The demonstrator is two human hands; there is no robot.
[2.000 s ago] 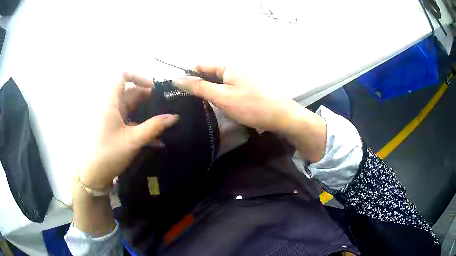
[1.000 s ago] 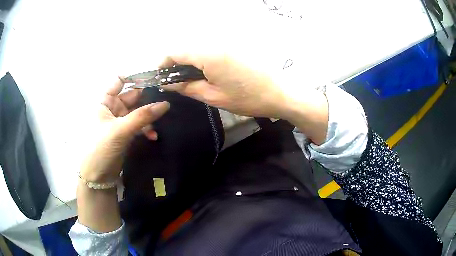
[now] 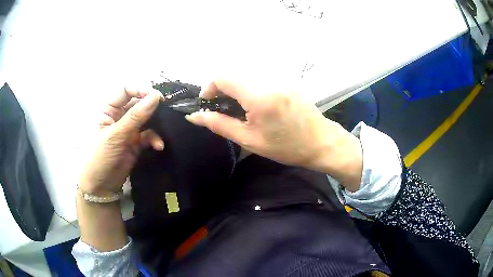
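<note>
The black fabric piece (image 3: 186, 146) with a small tan label (image 3: 172, 202) hangs over the table's edge and my lap. My left hand (image 3: 127, 127) pinches its upper edge between thumb and fingers. My right hand (image 3: 270, 121) holds the dark thread snips (image 3: 219, 105), their blades pointing left at that edge, close to my left thumb. A short line of zipper teeth (image 3: 177, 93) shows at the top edge. Another zipper line (image 3: 232, 154) runs down the piece's right side. The blade tips are partly hidden against the black fabric.
A narrow black panel (image 3: 24, 167) lies at the left of the white table (image 3: 227, 38). Thread clippings (image 3: 302, 8) lie at the far side, and a loose thread (image 3: 307, 67) lies nearer. A blue container (image 3: 438, 70) stands beyond the table's right edge, by a yellow floor line (image 3: 448, 127).
The snips show only from one second ago; they have since moved right and slightly down with my right hand. My left thumb has closed on the edge, and zipper teeth show there again.
</note>
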